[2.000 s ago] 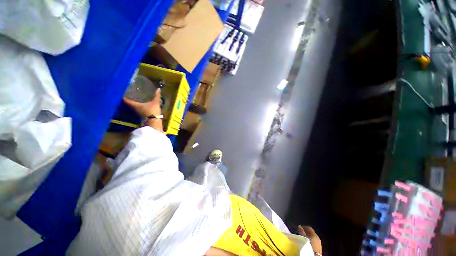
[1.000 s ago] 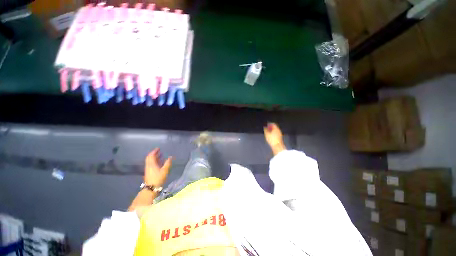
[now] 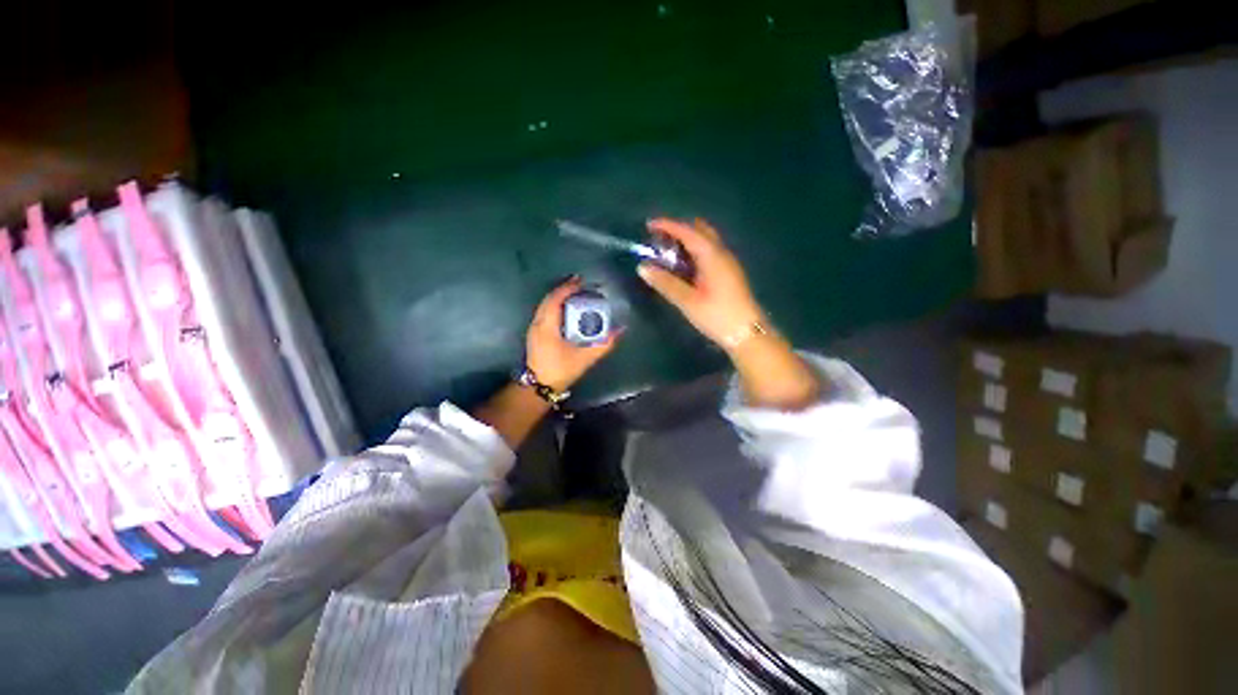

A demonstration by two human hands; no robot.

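Observation:
My left hand (image 3: 554, 350) holds a small pale bottle (image 3: 587, 321) with a dark round top facing up, over the near part of the green bench. My right hand (image 3: 709, 288) is up and to the right of it. Its thumb and fingers grip a small dark piece (image 3: 668, 254) with a thin pale stick (image 3: 597, 238) pointing left. The stick is apart from the bottle. What the dark piece is, I cannot tell.
White trays (image 3: 224, 326) with several pink-strapped watches stand at the left of the green bench (image 3: 448, 177). A crumpled clear plastic bag (image 3: 903, 136) lies at the bench's right end. Brown cartons (image 3: 1073, 204) stand beyond it, with more stacked below.
Both hands have moved from in front of the bench to over it. My left hand has taken up the bottle, and my right hand now holds the thin stick piece. The trays appear further left.

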